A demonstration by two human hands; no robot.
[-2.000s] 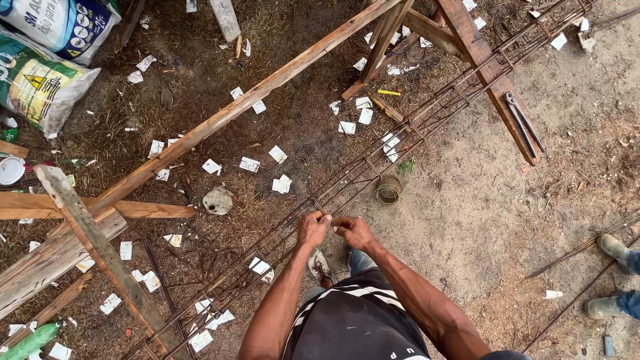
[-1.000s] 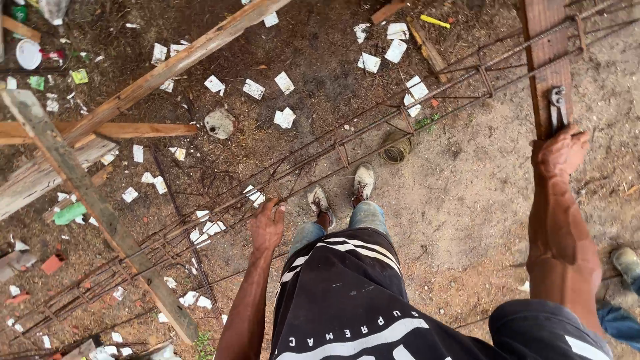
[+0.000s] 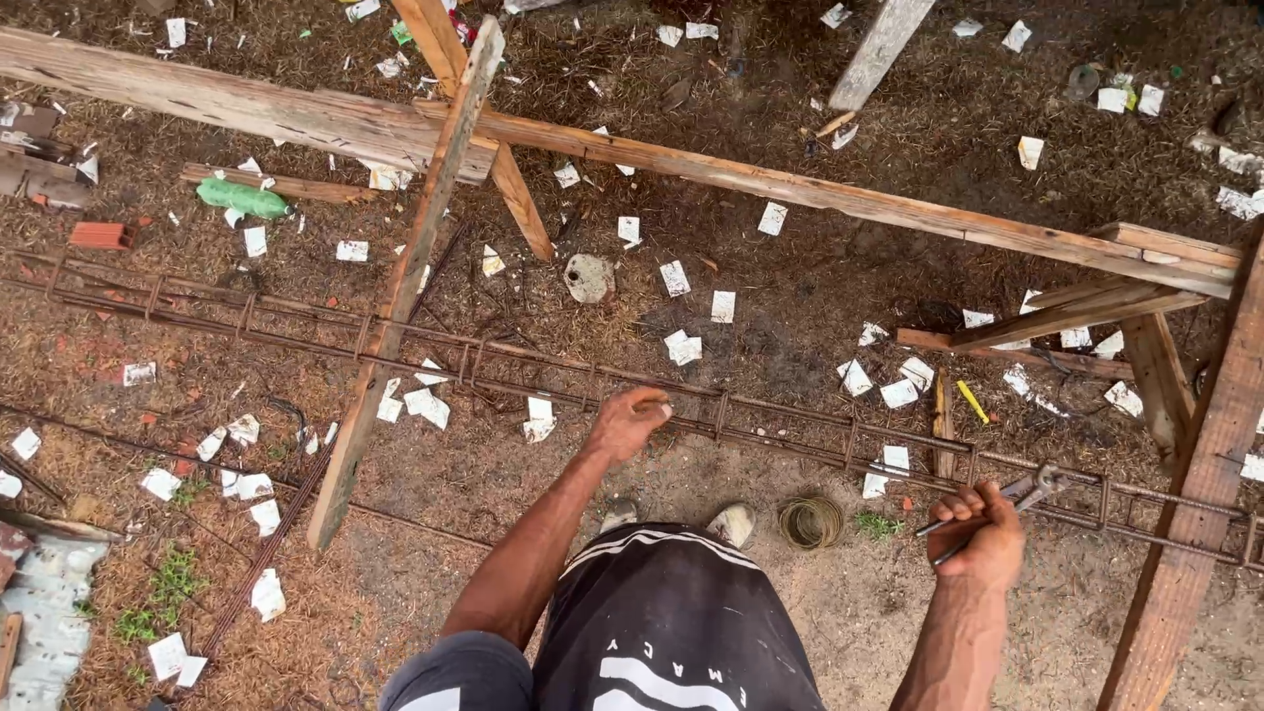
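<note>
A long rebar cage [image 3: 780, 434] with wire stirrups lies across the wooden supports. My right hand [image 3: 978, 538] is closed around the handles of metal pincers [image 3: 1042, 482], whose head lies over the cage's right part. By the near bars of the cage, around its middle, is my left hand [image 3: 629, 425], its fingers curled; whether it pinches a thin wire cannot be made out. A coil of tie wire [image 3: 811, 521] rests on the ground between my shoes and my right hand.
Wooden boards bear the cage at left [image 3: 341, 464] and right [image 3: 1175, 573]. Beyond it runs a long timber beam [image 3: 790, 178]. Loose rebar [image 3: 267, 563], a green plastic bottle [image 3: 242, 198], a brick piece [image 3: 100, 235] and scattered paper pieces lie on the ground.
The pincers lay on the right board two seconds ago; my right hand reached them there and now holds them over the cage. My hands were together at the cage before parting. The view has swung.
</note>
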